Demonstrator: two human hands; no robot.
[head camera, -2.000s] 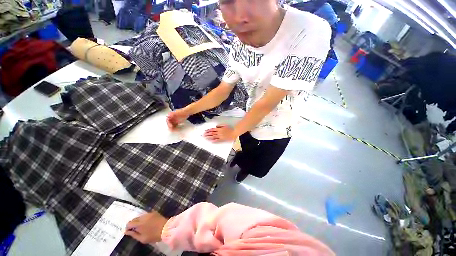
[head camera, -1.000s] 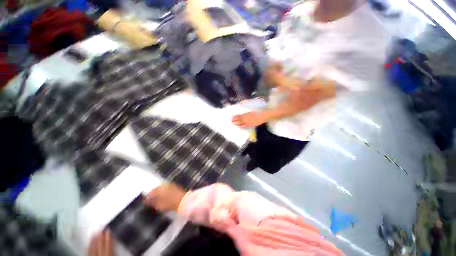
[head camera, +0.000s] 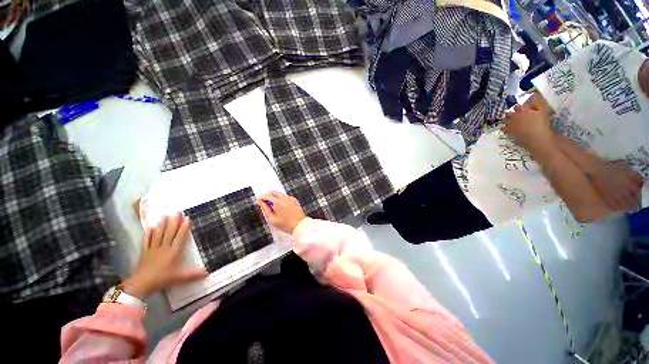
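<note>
A white marking template (head camera: 213, 170) with a square window lies over a plaid cut panel, near the table's front edge. Plaid cloth (head camera: 226, 227) shows through the window and beyond the template's far edge. My left hand (head camera: 165, 252) lies flat with fingers spread on the template, left of the window. My right hand (head camera: 283, 211) holds a thin blue-purple marking pen (head camera: 268, 204) at the window's right edge; its tip is too small to see clearly.
Another plaid panel (head camera: 317, 146) lies to the right, with stacked plaid panels (head camera: 203, 43) behind. More plaid (head camera: 46, 206) and dark pieces (head camera: 75, 50) lie left, near blue pens (head camera: 77, 111). A small-check bundle (head camera: 434, 64) lies back right. A person (head camera: 548, 149) stands at the right.
My view has turned down and left. The template's window now shows, with my left hand flat on it. My right hand has moved to the window's right edge. The other person's hands have left the table.
</note>
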